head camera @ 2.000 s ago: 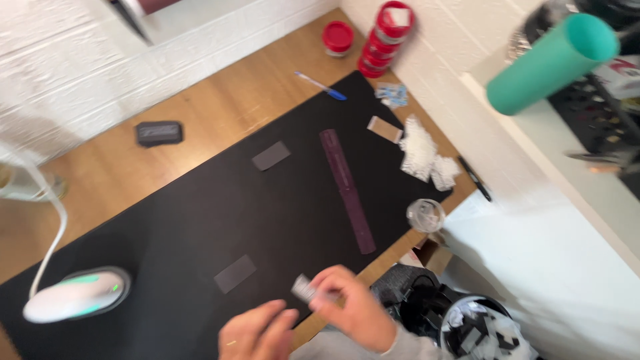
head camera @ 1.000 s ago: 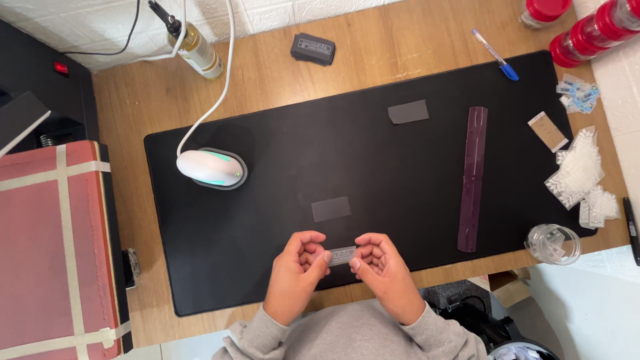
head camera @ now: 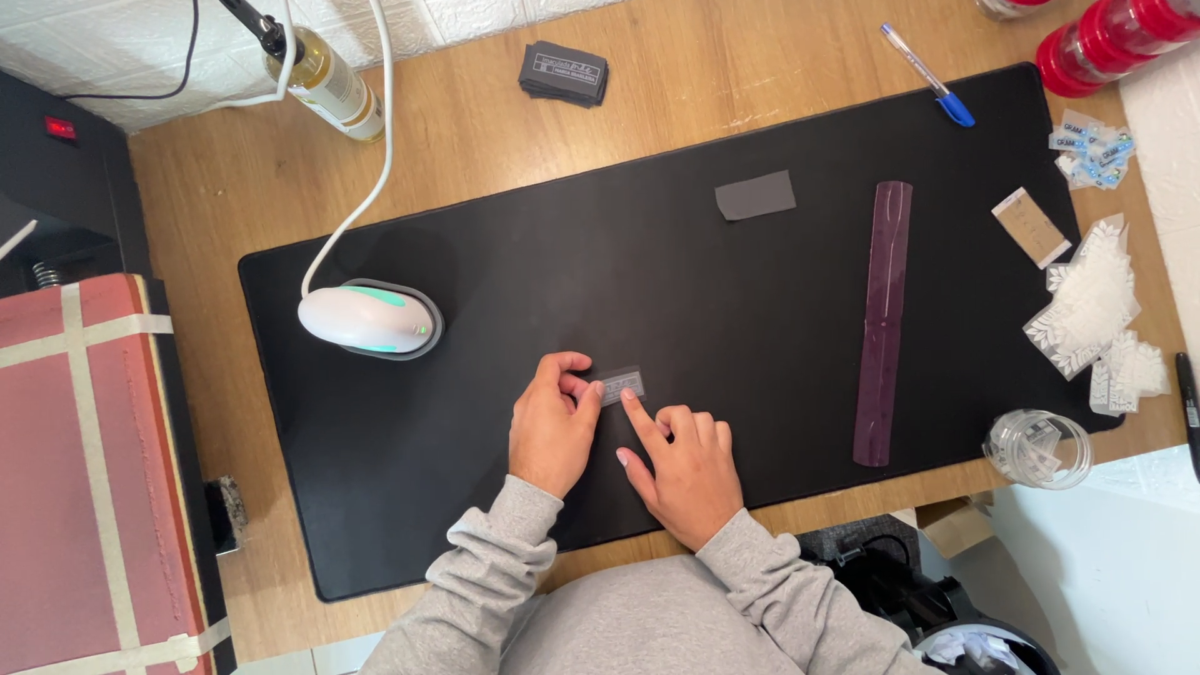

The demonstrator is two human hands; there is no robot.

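On the black desk mat (head camera: 562, 281) lies a small clear film label with pale print (head camera: 622, 384), apparently over a grey piece; how they lie together is partly covered. My left hand (head camera: 558, 422) touches the label's left end with thumb and fingers. The index fingertip of my right hand (head camera: 689, 464) presses on its lower edge, the other fingers half spread. Up and to the right lies a dark grey fabric piece (head camera: 756, 196). A purple translucent strip (head camera: 883, 323) lies lengthwise right of my hands. A white handheld mini iron (head camera: 366, 317) rests on its grey base at left.
A stack of printed dark labels (head camera: 564, 73), an oil bottle (head camera: 336, 89) and a blue pen (head camera: 923, 80) lie or stand behind. At right are white transfers (head camera: 1087, 300), a brown card (head camera: 1031, 228) and a clear jar (head camera: 1038, 450). A red heat press platen (head camera: 56, 469) borders the left.
My hands have gone from holding the clear label raised between them to pressing it down at the mat. The grey piece seen on the mat near my hands now shows only under the label, if at all.
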